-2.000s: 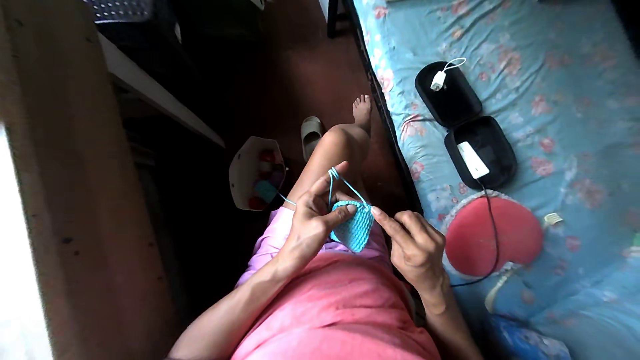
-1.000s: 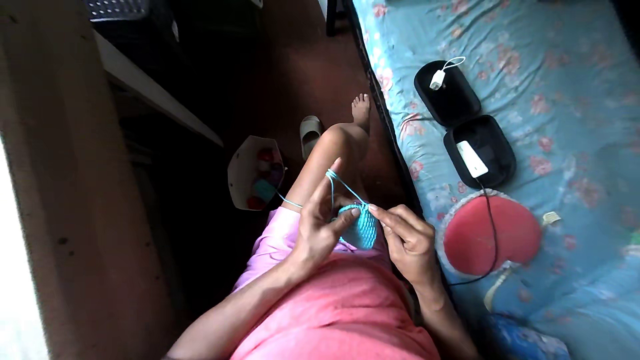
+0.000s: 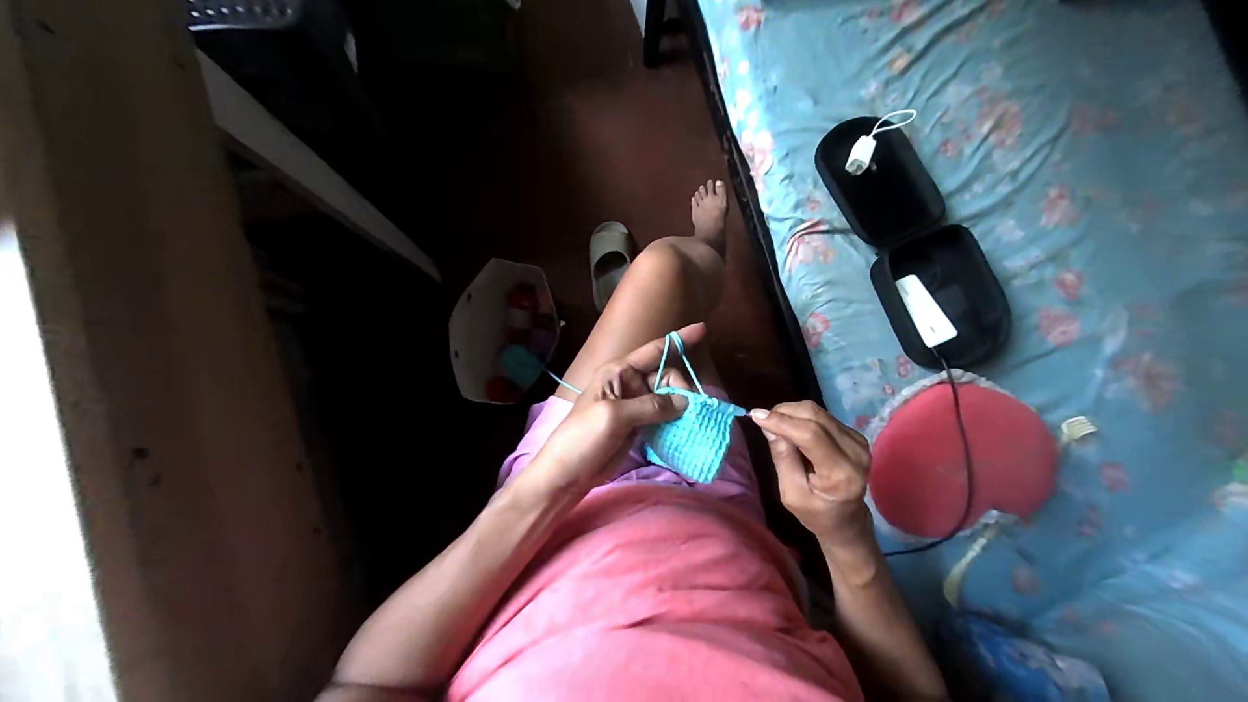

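My left hand [image 3: 624, 405] pinches the upper edge of a turquoise crocheted piece [image 3: 694, 444] between thumb and fingers, above my lap. Turquoise yarn [image 3: 685, 356] loops over its raised index finger and comes down to the top of the piece. At the piece's right corner is the thin tip of what looks like a crochet hook [image 3: 743, 411]; my right hand [image 3: 817, 453] grips it, and its handle is hidden by the fingers. From behind my left hand a strand runs to a turquoise yarn ball [image 3: 522, 365] in a white container [image 3: 473, 336] on the floor.
On the right, a bed with a flowered blue sheet [image 3: 1121, 244] holds an open black case [image 3: 990, 302], a white device [image 3: 926, 312] with a black cable, and a round red cushion [image 3: 1014, 448]. A slipper [image 3: 611, 255] lies near my leg. A wooden surface [image 3: 166, 390] runs along the left.
My right hand has moved slightly right, away from my left hand, and the hook tip now shows between hand and piece. The crocheted piece is turned flatter to view than one second ago.
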